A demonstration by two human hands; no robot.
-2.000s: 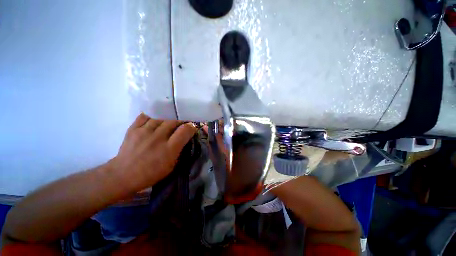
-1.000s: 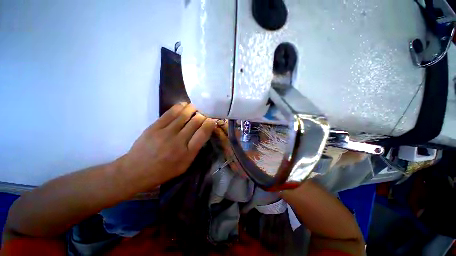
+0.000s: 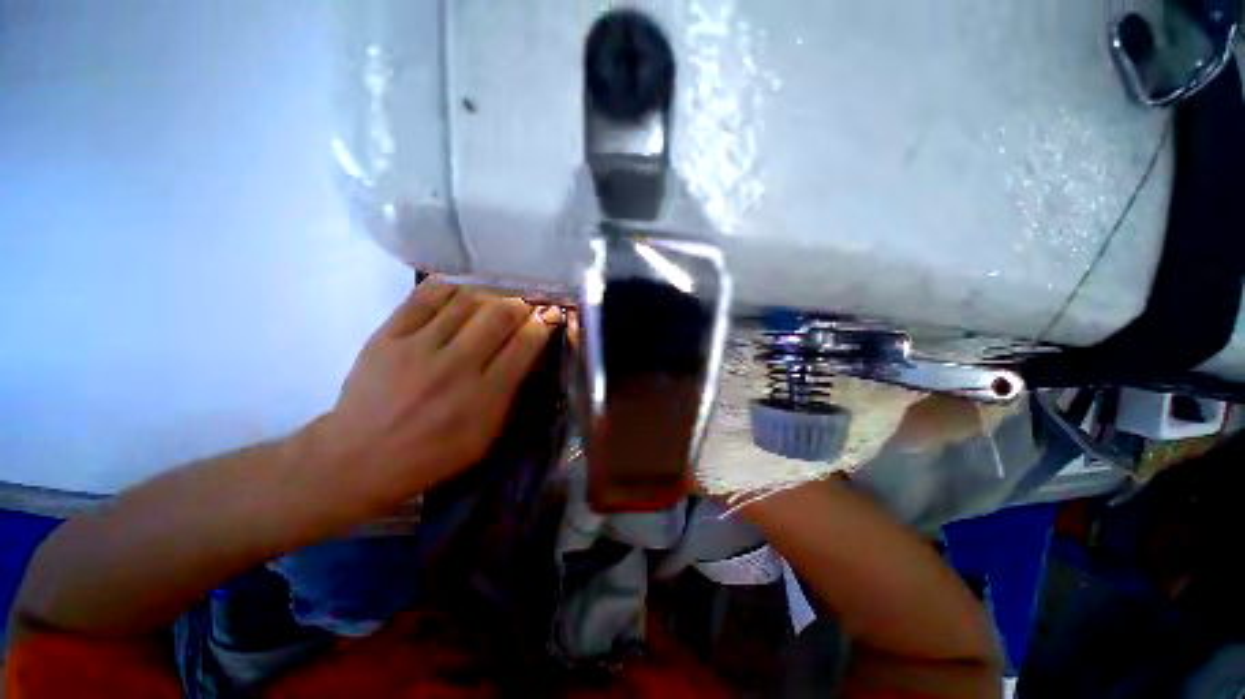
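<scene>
My left hand [image 3: 437, 376] lies on the dark strip [image 3: 498, 492], fingertips close together at the lower edge of the white machine head [image 3: 874, 164]. The strip runs down from the hand towards my lap. The grey garment [image 3: 601, 594] is bunched beside it, and more grey cloth shows at the right. My right forearm [image 3: 860, 560] reaches up behind the shiny take-up lever guard [image 3: 655, 376]; most of the right hand is hidden by the guard and thread bundle, so its grip cannot be seen. The needle area is hidden.
The grey tension knob [image 3: 799, 429] and cream thread bundle [image 3: 744, 458] hang under the machine head. A metal lever [image 3: 956, 380] points right. A black band [image 3: 1188, 232] wraps the machine arm. A small white tray [image 3: 1167, 412] is at the right. The white table [image 3: 178, 273] extends left.
The view has shifted, with the machine head and guard now further left in the picture. The dark strip's far end, visible beyond my left hand one second ago, is now out of sight.
</scene>
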